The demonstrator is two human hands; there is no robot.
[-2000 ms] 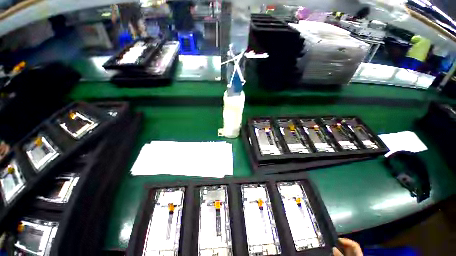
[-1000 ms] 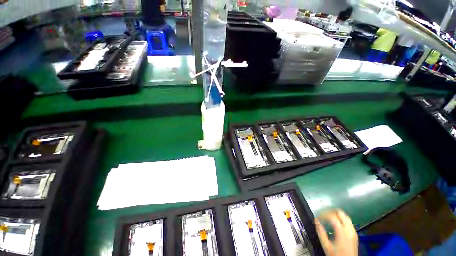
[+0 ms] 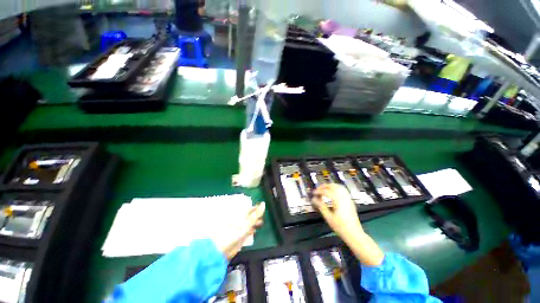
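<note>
My left hand (image 3: pixel 246 229) is over the right edge of the fanned white sheets (image 3: pixel 172 222), fingers pointing up and right; I cannot tell if it holds anything. My right hand (image 3: pixel 336 207) is bent over the front of the five-pocket foam tray (image 3: pixel 370 208), fingertips close together near its left pockets. Whether something small is pinched there is too blurred to tell. The black working tray (image 3: pixel 254 260) is nearest me, with silver phone frame units (image 3: pixel 283 273) and orange-ended ribbon cables. My left sleeve and right forearm hide parts of it.
Stacked loaded foam trays (image 3: pixel 59 207) stand at left. The wrapped post (image 3: pixel 253 157) rises behind the sheets. A black strap device (image 3: pixel 455 223) and a white sheet (image 3: pixel 445 182) lie at right. More trays (image 3: pixel 127 97) sit on the back shelf. A person's blue sleeve shows at far right.
Both hands have come in over the bench. My right hand moved from the working tray's right edge forward and left to the five-pocket tray; my left hand entered at the sheets. The view shifted slightly.
</note>
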